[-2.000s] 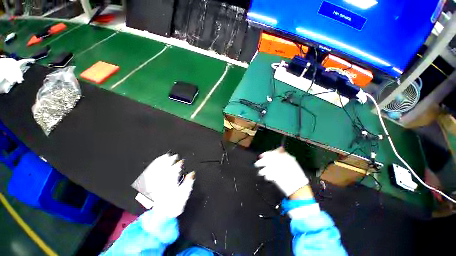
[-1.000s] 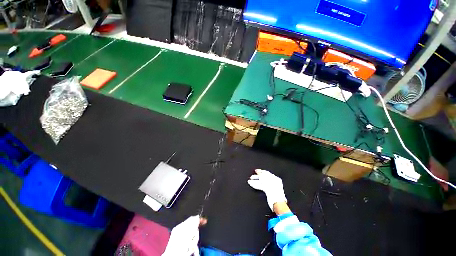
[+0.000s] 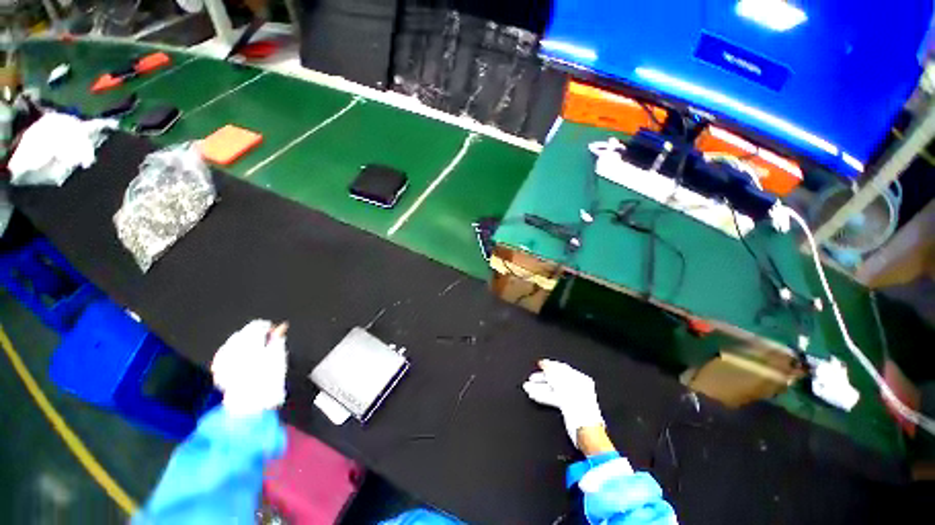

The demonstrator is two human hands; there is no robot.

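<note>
A grey-topped set-top box (image 3: 361, 371) lies flat on the black mat (image 3: 277, 269), with a white label or tab (image 3: 332, 408) sticking out at its lower left and round jacks at its upper right edge. My left hand (image 3: 251, 361), in a white glove, is left of the box and apart from it; its fingers are curled and I cannot tell if they hold anything. My right hand (image 3: 564, 392), also gloved, is right of the box over the mat, fingers bent, with nothing visible in it.
A clear bag of small silvery parts (image 3: 164, 210) lies on the mat's left. A black box (image 3: 378, 185) and an orange pad (image 3: 232, 144) sit on the green line. The green-topped stand (image 3: 615, 246) holds cables and adapters below a blue screen (image 3: 738, 62). Blue stools (image 3: 113, 359) stand lower left.
My left hand has let go of the set-top box and moved to its left. My right hand has drawn back from the stand's front edge. A dark box now shows at the stand's left edge.
</note>
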